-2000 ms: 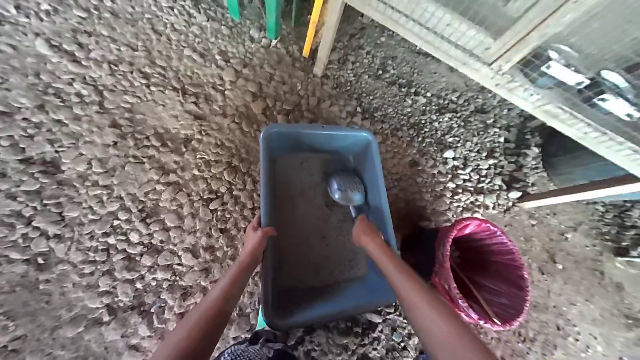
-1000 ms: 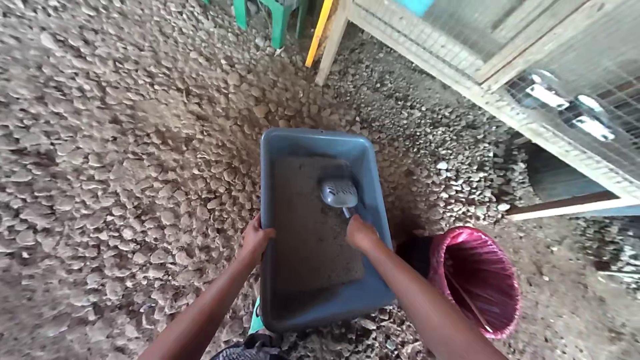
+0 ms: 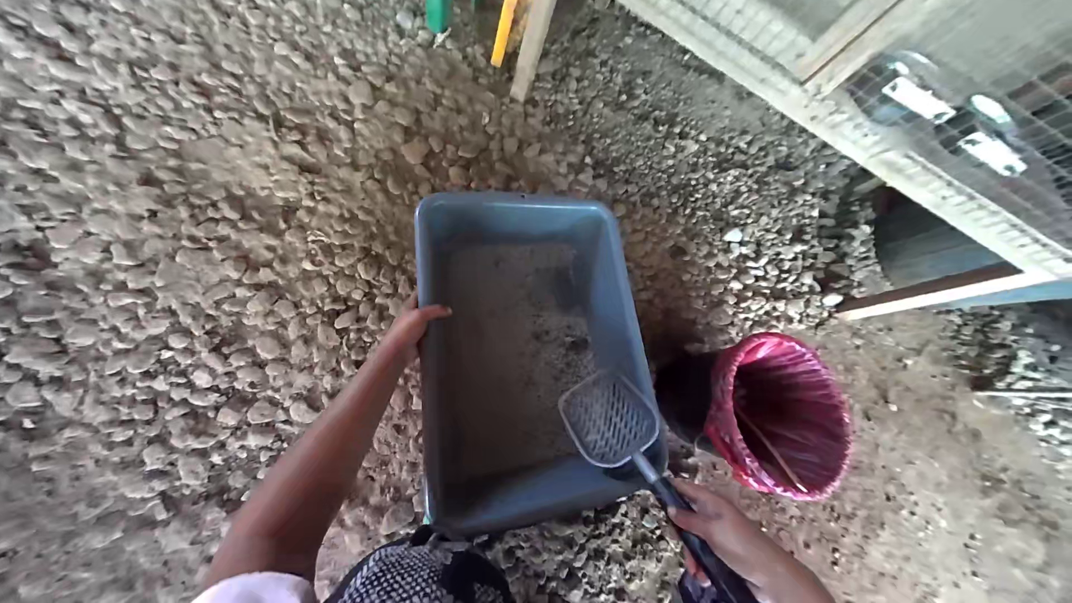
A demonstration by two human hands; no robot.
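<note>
A blue-grey plastic tub [image 3: 624,293] with a layer of fine grey litter [image 3: 502,360] stands at the centre. My left hand [image 3: 414,325] grips its left rim, thumb over the edge. My right hand [image 3: 708,523] is closed on the dark handle of a slotted metal litter scoop [image 3: 610,419]. The scoop's head is over the tub's lower right corner, and no clump shows on it. Darker grains lie in the litter just above the scoop.
A bin with a pink plastic liner [image 3: 787,419] stands right of the tub, a thin stick inside. A wood-framed wire mesh cage [image 3: 804,109] with metal bowls fills the upper right. Gravel [image 3: 209,251] surrounds the tub. Green and yellow legs [image 3: 502,33] show at the top.
My right hand has drawn the scoop from the litter in the tub's upper right part down toward the lower right corner. My left hand has stayed on the left rim.
</note>
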